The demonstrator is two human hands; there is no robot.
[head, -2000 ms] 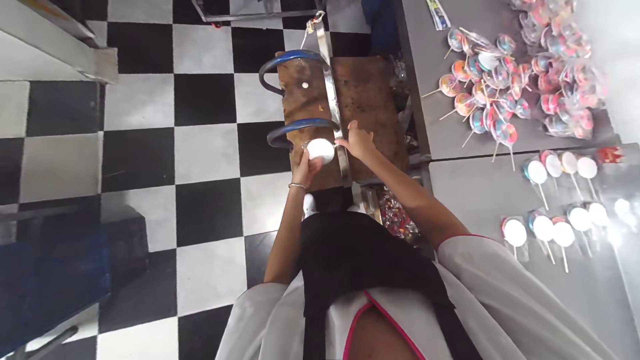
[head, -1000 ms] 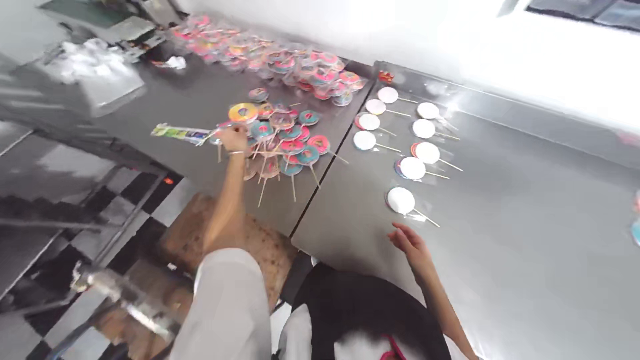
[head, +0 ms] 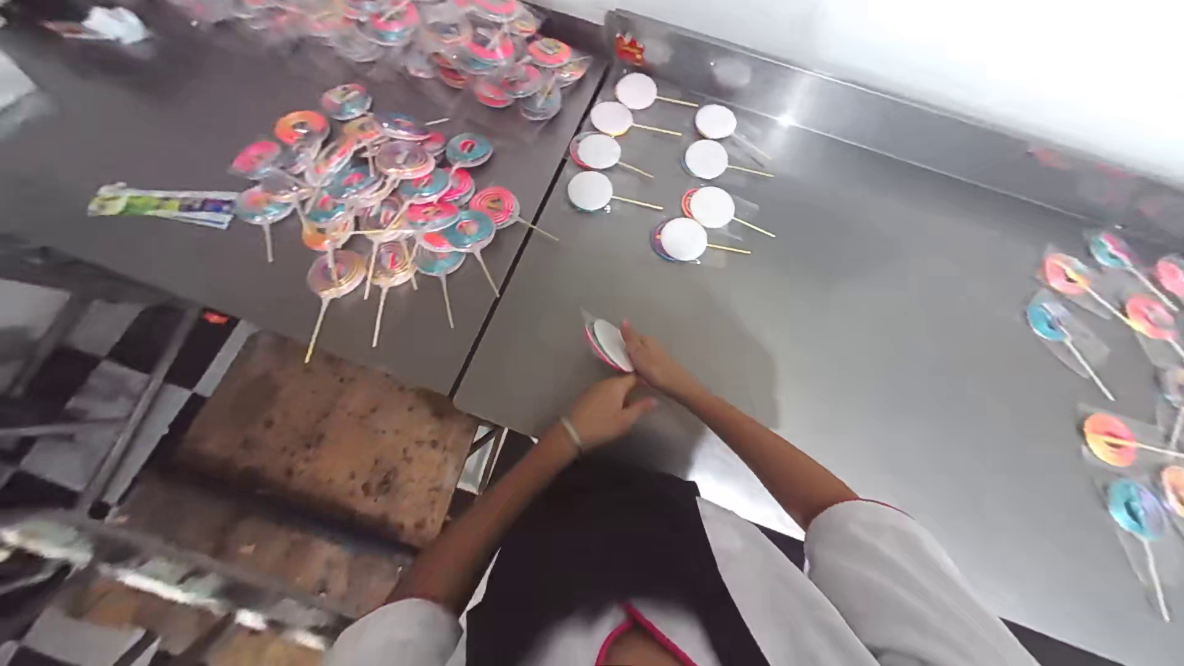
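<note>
Between my hands, above the metal table's near edge, is a wrapped lollipop with a white disc on its face (head: 610, 344). My right hand (head: 655, 359) grips the disc's right side. My left hand (head: 606, 412) is at its lower end, thumb and finger near the stick, which is mostly hidden; whether it grips the stick is unclear. Beyond them, several lollipops with white round discs (head: 684, 240) lie in two rows on the steel table (head: 832, 324). To the left lies a loose heap of wrapped spiral lollipops (head: 404, 159).
A printed strip packet (head: 166, 204) lies left of the heap. More wrapped lollipops (head: 490, 46) are piled at the back, and others (head: 1136, 508) lie at the right. A seam divides the tables. Left below stands a stained wooden surface (head: 333, 435). A raised metal edge (head: 879, 139) runs along the wall.
My left hand has come from the lollipop heap to my right hand. A white-disc lollipop is now held; the one lying nearest my right hand a second ago no longer lies there. The view has shifted.
</note>
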